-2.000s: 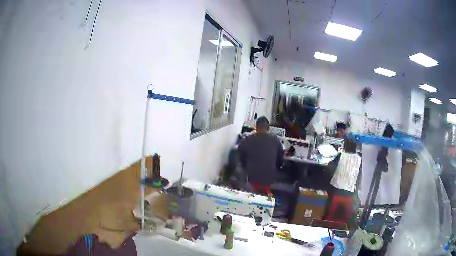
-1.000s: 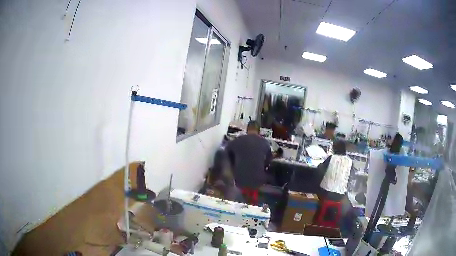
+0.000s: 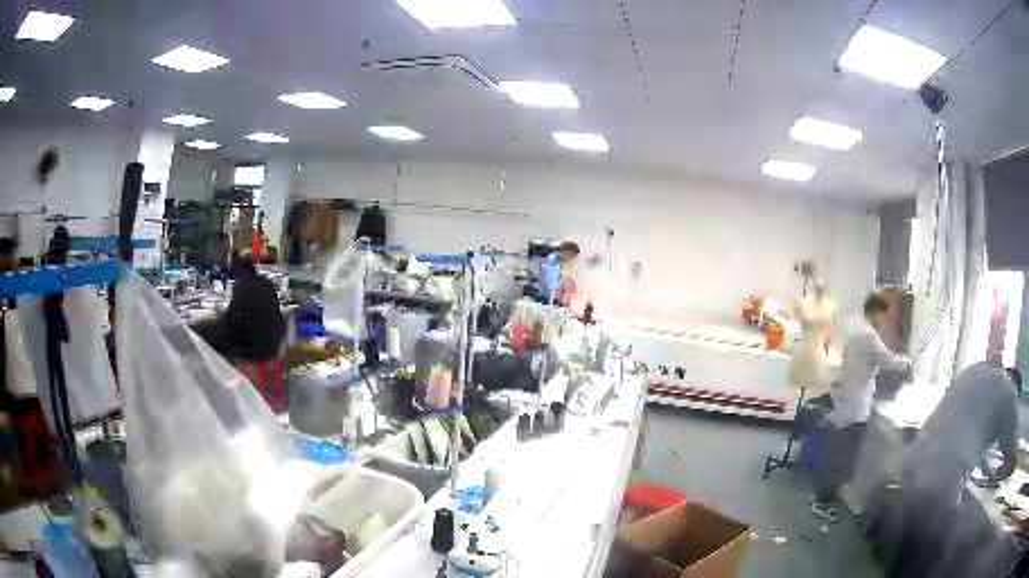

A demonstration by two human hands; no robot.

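Note:
Neither of my hands is in the picture. Nearest in front, a clear plastic bag (image 3: pixel 192 440) hangs at the left from a blue crossbar (image 3: pixel 62 278), with pale contents low in it. A white plastic tub (image 3: pixel 389 492) stands beside the bag and holds pale and brownish scraps. A dark thread cone (image 3: pixel 442 530) stands upright on the long white table (image 3: pixel 536 497). Several smaller dark cones (image 3: pixel 539 421) stand farther along its left side. The picture is blurred, so small things are hard to tell.
An open cardboard box (image 3: pixel 684 542) and a red round thing (image 3: pixel 651 499) are on the floor right of the table. A person in white (image 3: pixel 867 367) stands by a dress form (image 3: pixel 812 339). Another person in grey (image 3: pixel 959 474) bends at the far right. More people are farther back.
The view has swung far to the right. The wall, window and white sewing machine have left the picture. The hanging bag now shows at the left, and the long table and right side of the room have appeared.

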